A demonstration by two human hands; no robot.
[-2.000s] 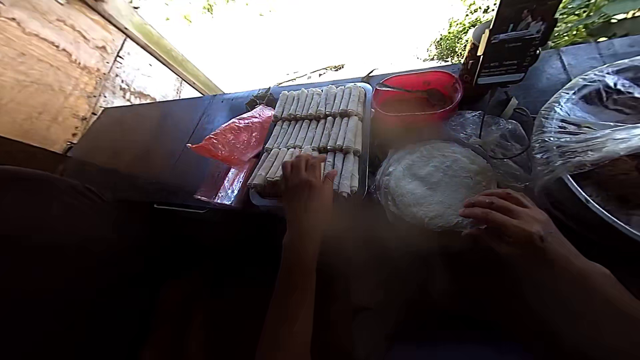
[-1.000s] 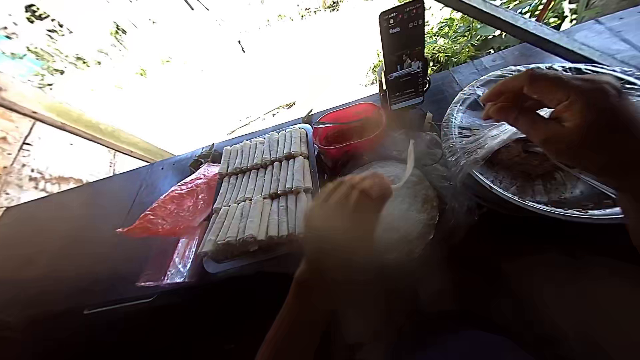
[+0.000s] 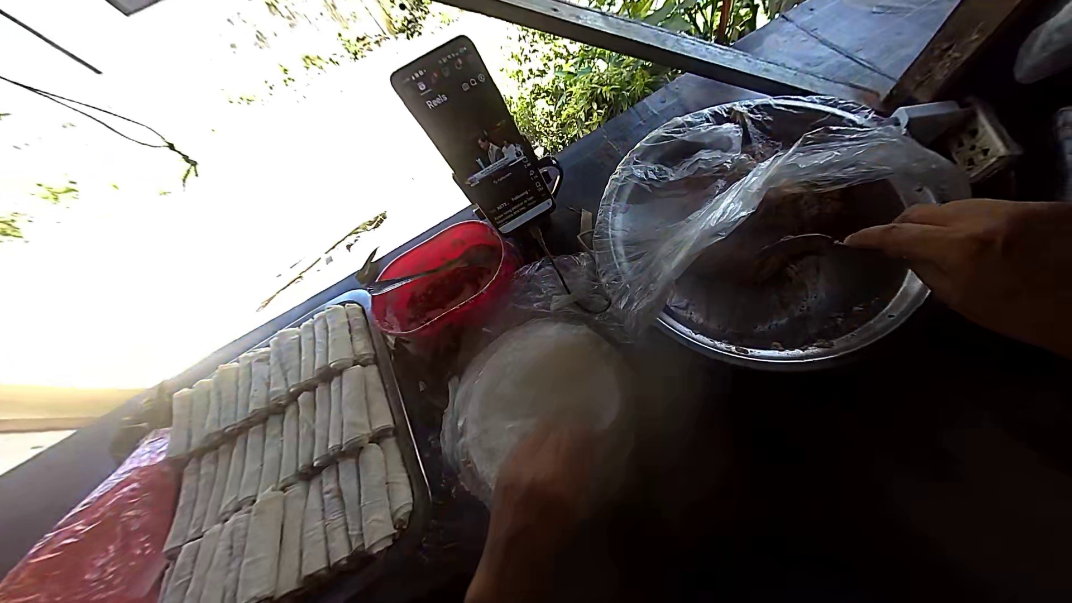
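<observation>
My right hand grips the handle end of a metal spoon, whose bowl is in the dark filling of a large metal bowl. Clear plastic film covers the bowl's left and far parts. My left hand is blurred and lies over the near edge of a stack of round white wrappers; whether its fingers hold one cannot be told. Left of the stack, rolled white wrappers lie in rows on a metal tray.
A red plastic container with a utensil in it stands behind the stack. Next to it a smartphone is propped upright on a holder. Red plastic wrap lies left of the tray. A wooden beam crosses behind the bowl.
My right hand has moved from above the film-covered bowl to its filling, with a spoon now in it. My left hand, earlier on the rolls, is now at the wrapper stack. The view has swung right.
</observation>
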